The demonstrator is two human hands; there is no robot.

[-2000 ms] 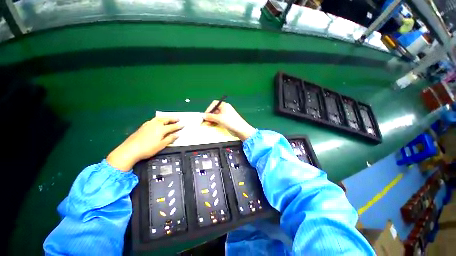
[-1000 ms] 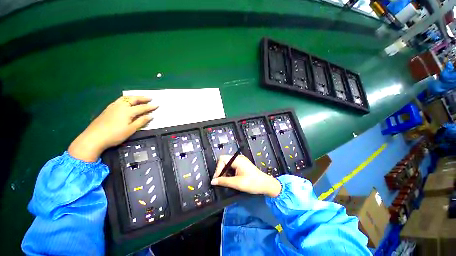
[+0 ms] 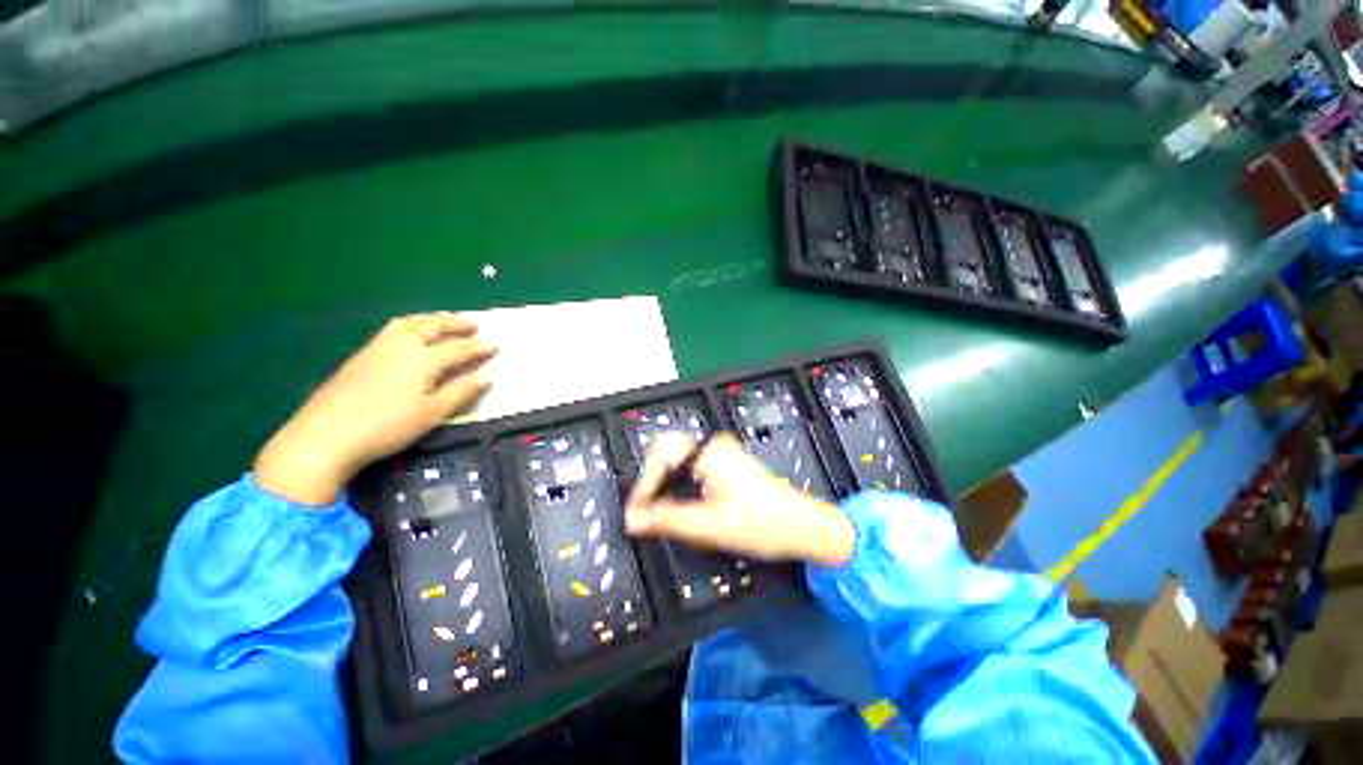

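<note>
A black foam tray [image 3: 523, 682] with several pockets in a row lies nearest me, a dark phone housing [image 3: 577, 556] with small white and yellow-orange marks in each pocket. A white sheet [image 3: 583, 354] lies flat behind the tray. My left hand [image 3: 392, 392] rests on the sheet's left end, fingers spread and flat. My right hand [image 3: 725, 505] is over the middle pocket and pinches a slim black tool [image 3: 691, 466], which is blurred and partly hidden by the fingers. The hand hides part of the middle housing. The tool's tip is not clear.
A second black tray [image 3: 949, 247] with housings lies at the upper right on the green bench [image 3: 299, 209]. A small white speck lies behind the sheet. Beyond the bench's right edge are a blue stool [image 3: 1248, 356], cardboard boxes [image 3: 1173, 650] and a yellow floor line.
From two seconds ago, my right hand has moved from the sheet to over the middle pocket. Since one second ago it stays there, its tool less visible. My left hand stays on the sheet.
</note>
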